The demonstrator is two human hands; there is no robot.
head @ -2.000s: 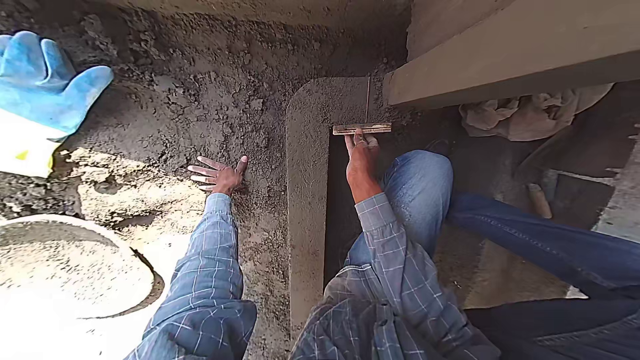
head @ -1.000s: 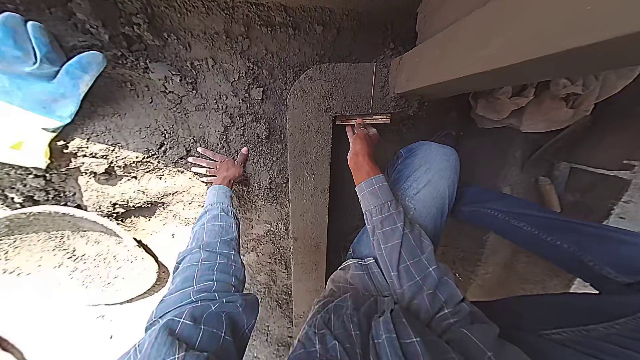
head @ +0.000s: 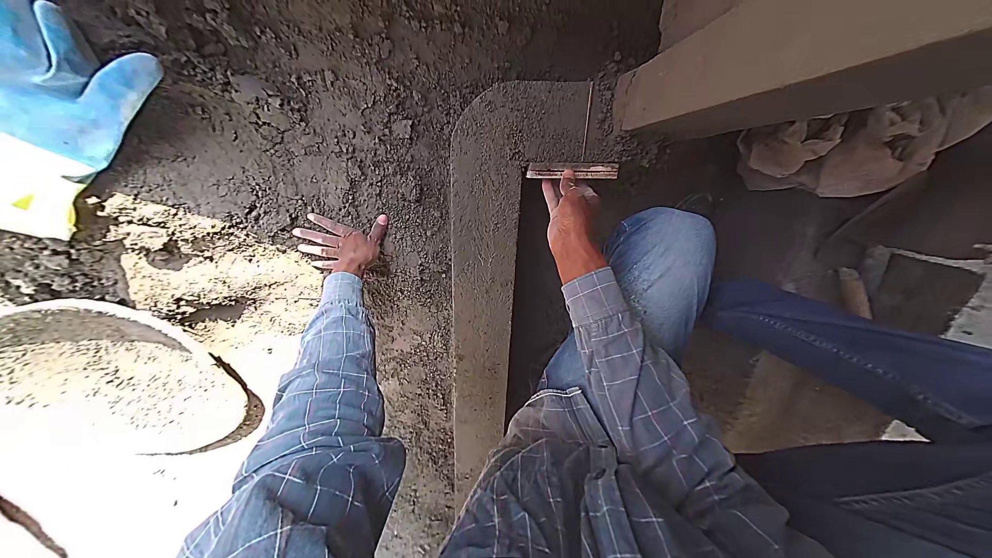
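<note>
Fingers spread, my left hand (head: 347,246) rests on rough dark mortar ground (head: 302,155) and holds nothing. My right hand (head: 572,213) grips a short flat strip, apparently wood (head: 573,170), by its near side. The strip lies against the inner edge of a smoothed cement curb (head: 484,256), which runs up from my body and bends right with a rounded outer corner. A thin line (head: 588,120) crosses the curb's short arm above the strip. The strip's underside is hidden.
A round basin of mortar or sand (head: 108,372) stands at lower left, below a blue rubber glove (head: 93,101). A plastered beam (head: 806,62) slants across the upper right above crumpled cloth or sacking (head: 852,147). Another person's legs in dark jeans (head: 837,349) extend in from the right.
</note>
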